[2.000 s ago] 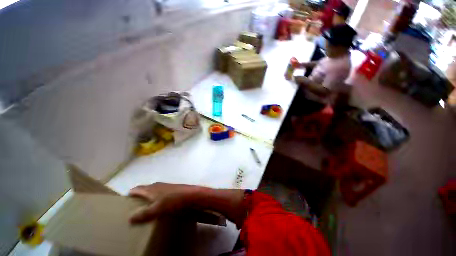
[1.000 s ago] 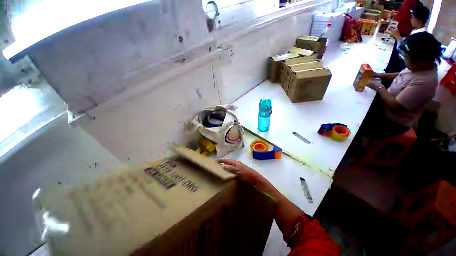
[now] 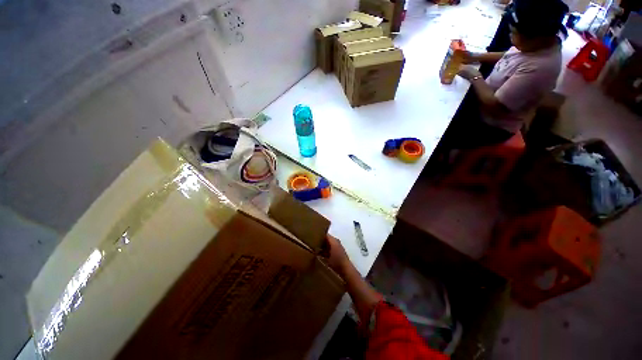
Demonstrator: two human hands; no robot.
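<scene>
The large brown master carton (image 3: 232, 281) fills the lower left, tilted, with a glossy taped face upward and blurred dark print on the side towards me. A short flap (image 3: 299, 219) stands out at its right end. My right hand (image 3: 336, 254) holds the carton's right edge beside this flap; its fingers are partly hidden behind the cardboard. A red sleeve covers my forearm. My left hand is not in view.
Tape dispensers (image 3: 310, 187) (image 3: 404, 149), thin knife-like tools (image 3: 360, 238) (image 3: 359, 162), a turquoise bottle (image 3: 305, 131), a cloth bag (image 3: 243, 158) and smaller cartons (image 3: 373, 74) are on the bench. A person sits beyond; an orange stool (image 3: 552, 253) stands right.
The carton has turned and tilted, bringing its taped face into view and its print onto the near side. My right hand has moved with its edge, slightly lower in view.
</scene>
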